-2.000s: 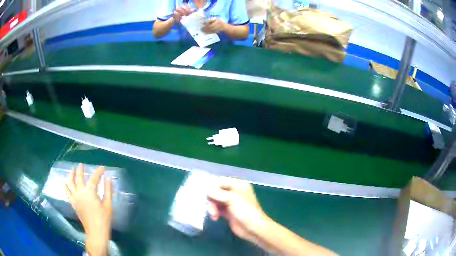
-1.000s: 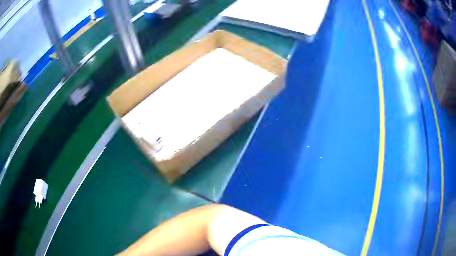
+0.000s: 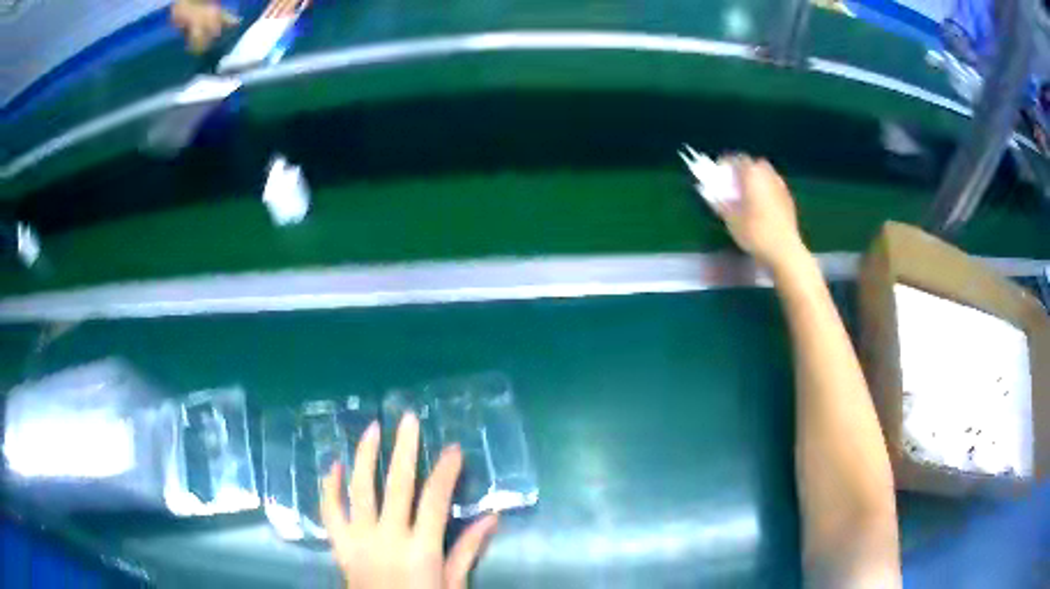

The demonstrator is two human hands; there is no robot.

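My right hand (image 3: 760,213) is over the green conveyor belt and holds a white power adapter (image 3: 716,182), prongs pointing up and left. My left hand (image 3: 397,518) is spread, palm down, over clear blister trays (image 3: 478,443) on the dark-green bench; whether it touches them is hard to tell. Another clear tray (image 3: 213,449) lies to its left. A bright, glaring stack of blister trays (image 3: 75,426) stands at the far left. A white adapter (image 3: 286,191) lies on the belt at left, blurred, and a smaller one (image 3: 28,244) is at the left edge.
An open carton (image 3: 881,345) with a white layer inside stands at the right. A pale metal rail (image 3: 461,284) runs between bench and belt. A metal post (image 3: 979,127) rises at upper right. Across the belt a person's hand (image 3: 202,21) is by a white pack (image 3: 263,37).
The view has swung back from the carton and floor to the bench. Compared with the oldest frame, separate trays now lie under my left hand, and my right hand has moved onto the belt, holding an adapter.
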